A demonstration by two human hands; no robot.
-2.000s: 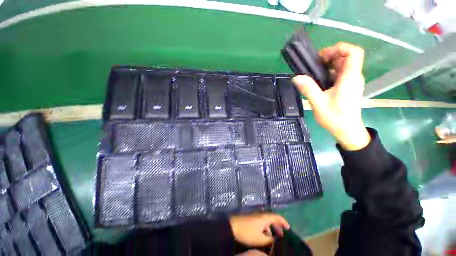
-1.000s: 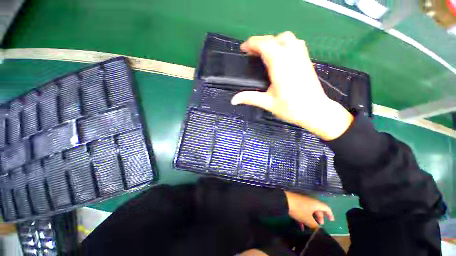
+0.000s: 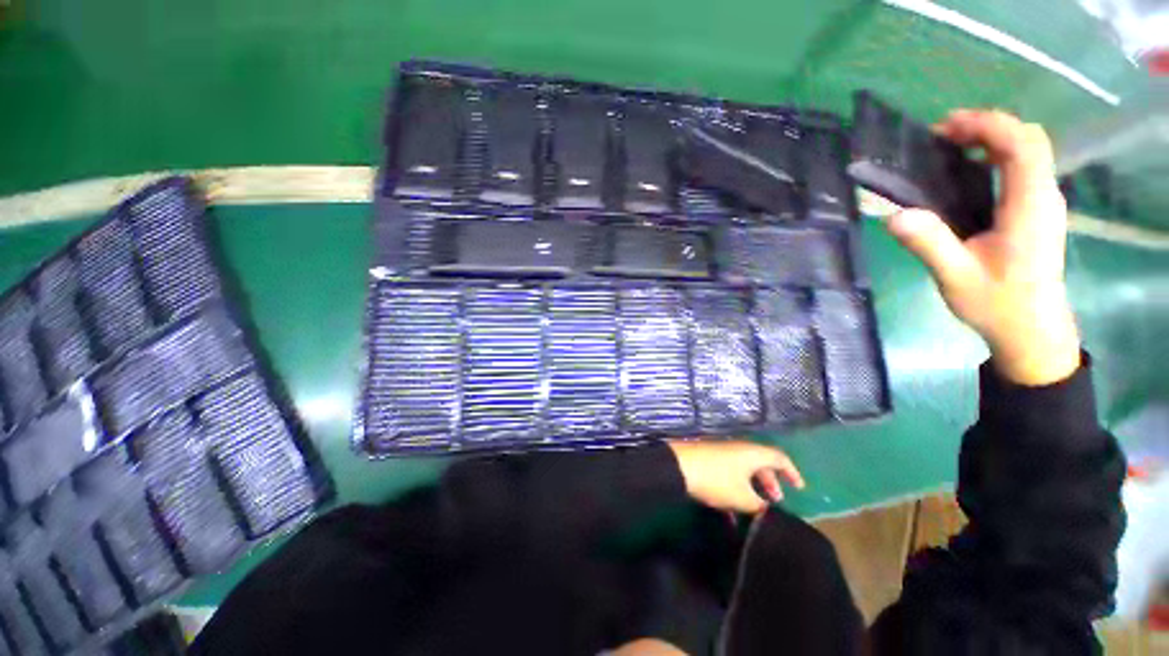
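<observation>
A black blister tray (image 3: 374, 365) lies on the green bench in front of me. Its far row holds black phone-shaped units (image 3: 580, 154); one unit (image 3: 750, 169) lies slanted across its pockets. Two units (image 3: 513, 246) lie sideways in the middle row, left and centre. The right middle pocket and the ribbed near row look empty. My right hand (image 3: 1006, 244) grips black units (image 3: 917, 160), apparently more than one, above the bench just right of the tray's far corner. My left hand (image 3: 737, 475) rests at the tray's near edge, fingers loosely apart, with nothing visible in it.
A second black tray (image 3: 192, 385) lies tilted at the left, its left part cut off by the picture's edge. A pale rail (image 3: 295, 185) runs behind the trays, with a green surface beyond it. Brown boards or cardboard (image 3: 872, 551) show below the bench edge.
Two units now lie in the middle row, which looked empty two seconds ago. My right hand has moved from over the tray to its right side, holding units. The view has shifted.
</observation>
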